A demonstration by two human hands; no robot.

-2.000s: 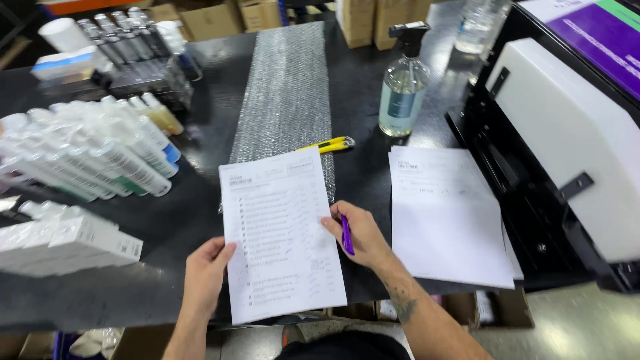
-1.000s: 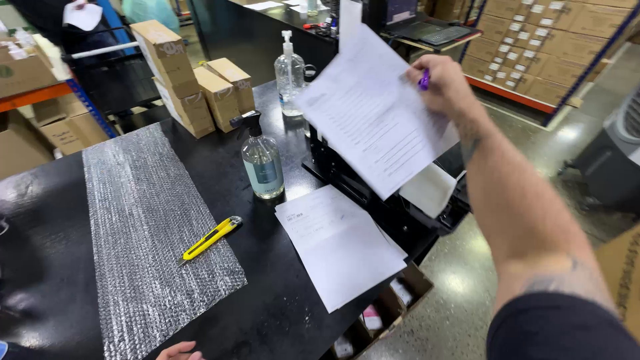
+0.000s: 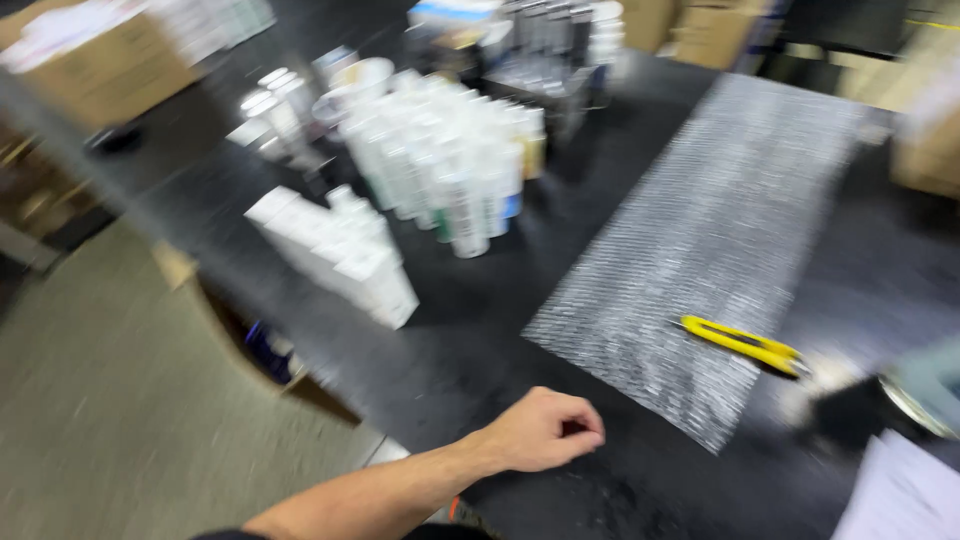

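Note:
Curled and holding nothing that I can see, my left hand (image 3: 553,431) is over the black table near its front edge. A sheet of bubble wrap (image 3: 697,247) lies just beyond it, and a yellow utility knife (image 3: 742,345) rests across the wrap's near right part. White printed sheets (image 3: 904,495) are at the lower right. My right hand is out of view. Left of the wrap stand many white bottles (image 3: 442,157), blurred, with several small white boxes (image 3: 337,262) nearer to me.
An open cardboard box (image 3: 105,67) holding papers is at the upper left. Silver-topped bottles stand in a dark rack (image 3: 540,82) at the back. A blurred clear bottle (image 3: 926,382) is at the right edge. An open carton (image 3: 315,397) sits below the table edge.
The view has swung far left. My left hand, barely in view a second ago, now shows over the table. My right hand, which held up a printed sheet and a purple pen, has left the view.

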